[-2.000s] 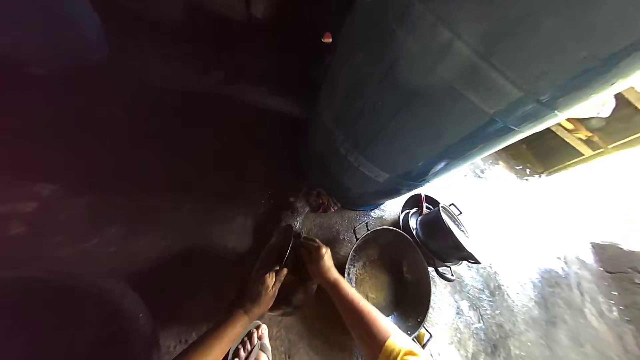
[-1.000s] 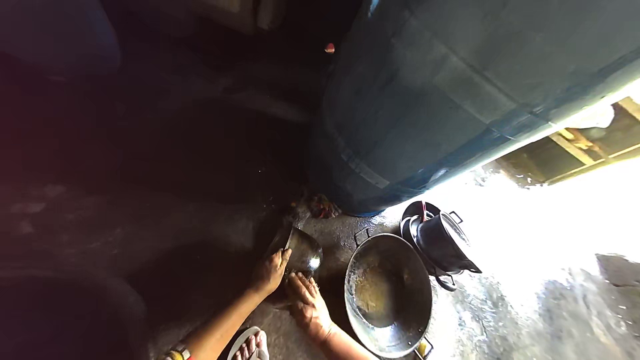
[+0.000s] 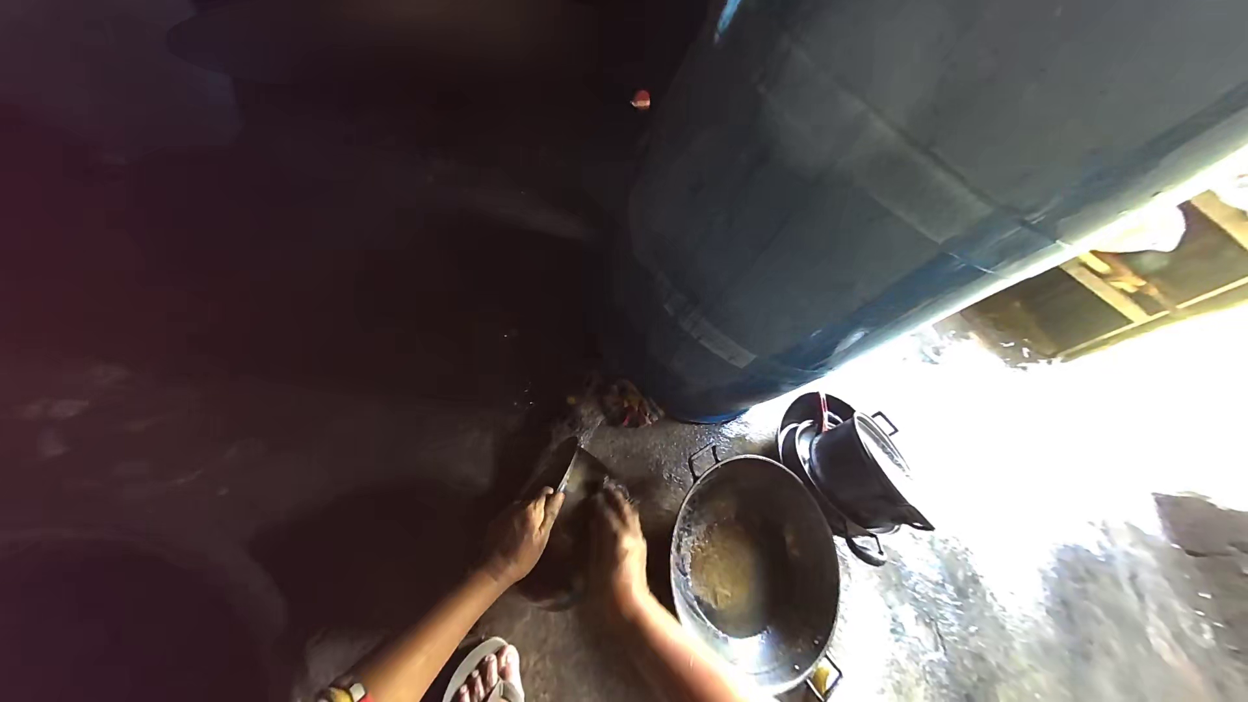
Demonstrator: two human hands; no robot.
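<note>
My left hand (image 3: 526,531) grips the rim of a dark metal pan or bowl (image 3: 561,468), which is tilted on its side near the floor. Against its surface rests my right hand (image 3: 616,536), fingers pointing up and slightly blurred; whether it holds a scrubber cannot be told. Just right of my right hand lies a large two-handled metal wok (image 3: 780,546) with cloudy, yellowish liquid in it. The lower part of the pan fades into shadow.
A tall blue barrel (image 3: 829,214) stands beyond the wok. Stacked dark pots (image 3: 853,468) sit right of the wok on wet concrete. A reddish clump (image 3: 629,405) lies by the barrel's base. My sandalled foot (image 3: 492,673) is at the bottom.
The pan in my left hand has turned, so its shiny surface shows less than one second ago. My right hand has shifted up along it.
</note>
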